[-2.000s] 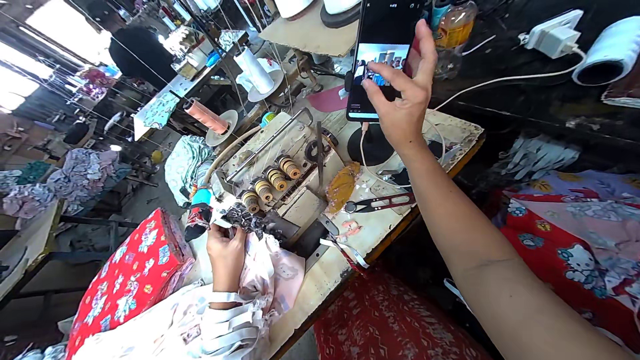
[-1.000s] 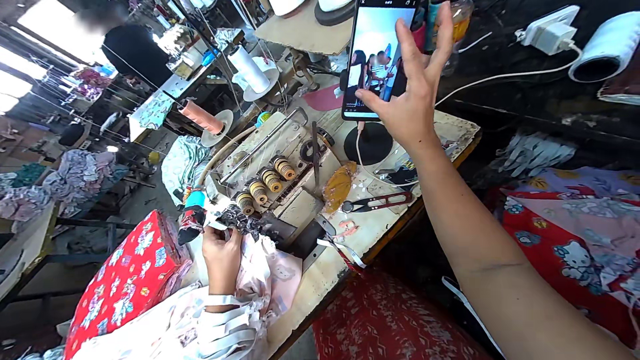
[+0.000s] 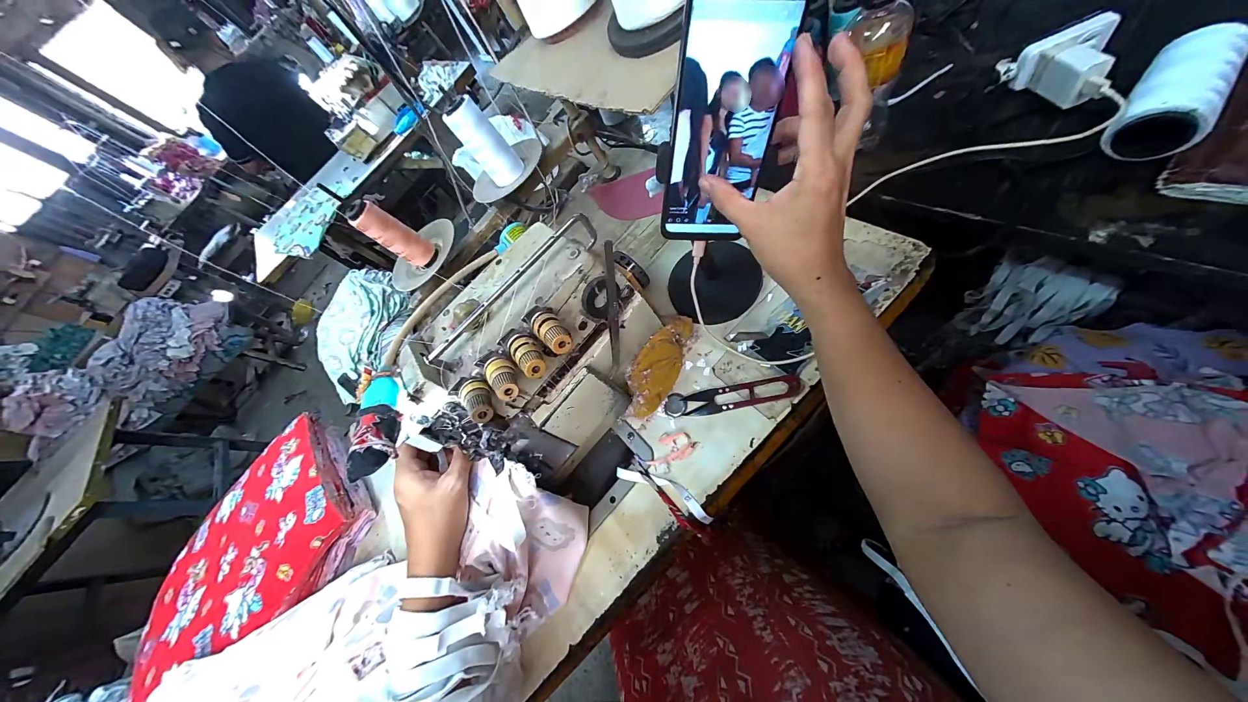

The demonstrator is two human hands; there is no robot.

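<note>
My right hand [image 3: 809, 185] is raised at a smartphone [image 3: 736, 117], thumb on the lower part of its lit screen and fingers spread along its right edge; a photo of people fills the screen. A cable runs into the phone's lower end. My left hand [image 3: 434, 487] lies at the left end of an overlock sewing machine [image 3: 575, 390], its fingertips on pale printed fabric [image 3: 536, 546] beside dark thread scraps. White strips are looped round the left wrist. Striped tension dials [image 3: 526, 354] line the machine's front. Thread snips [image 3: 736, 396] lie on the table to the right.
A stack of red printed fabric [image 3: 253, 546] stands left of the table. Cones of white thread [image 3: 485, 141] and peach thread [image 3: 390, 234] rise behind the machine. A charger [image 3: 1063, 63], a white spool [image 3: 1175, 93] and a bottle [image 3: 880, 49] are upper right. A person [image 3: 263, 117] is far left.
The phone's screen now shows a larger picture of people. My right thumb and fingers, closer together two seconds ago, have spread apart. My left hand stays at the machine.
</note>
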